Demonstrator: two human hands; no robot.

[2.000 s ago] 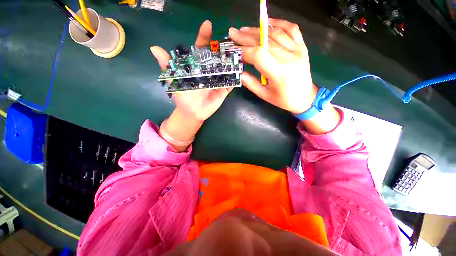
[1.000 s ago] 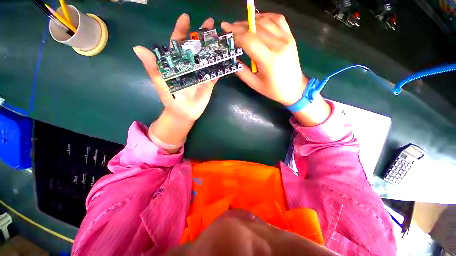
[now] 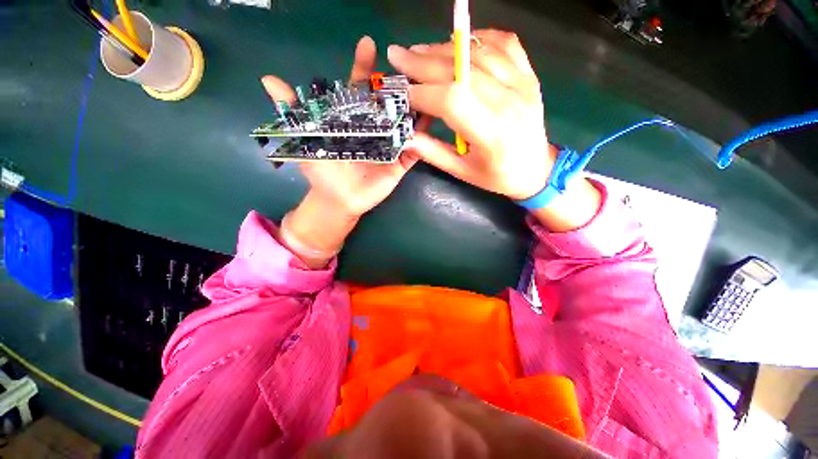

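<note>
A pair of green circuit boards (image 3: 336,125), seen edge-on as two parallel layers, is held above the green mat. My left hand (image 3: 345,184) holds the boards from below, its fingertips showing behind them. My right hand (image 3: 493,108) is at the boards' right end, where white and silver connectors and an orange-red piece sit. It also holds a slim yellow pencil-like tool (image 3: 462,81) upright between its fingers. A blue strap (image 3: 552,184) is around my right wrist.
A pen cup (image 3: 148,58) stands at the far left. A black tray (image 3: 134,314) and a blue container (image 3: 39,246) are at left. White paper (image 3: 686,220) and a calculator (image 3: 740,293) lie at right. More boards (image 3: 639,22) are on the dark far strip. A blue cord runs right.
Since one second ago the boards have turned from a slant to nearly level, with both hands still on them. The tool remains in my right hand. The whole view has shifted slightly.
</note>
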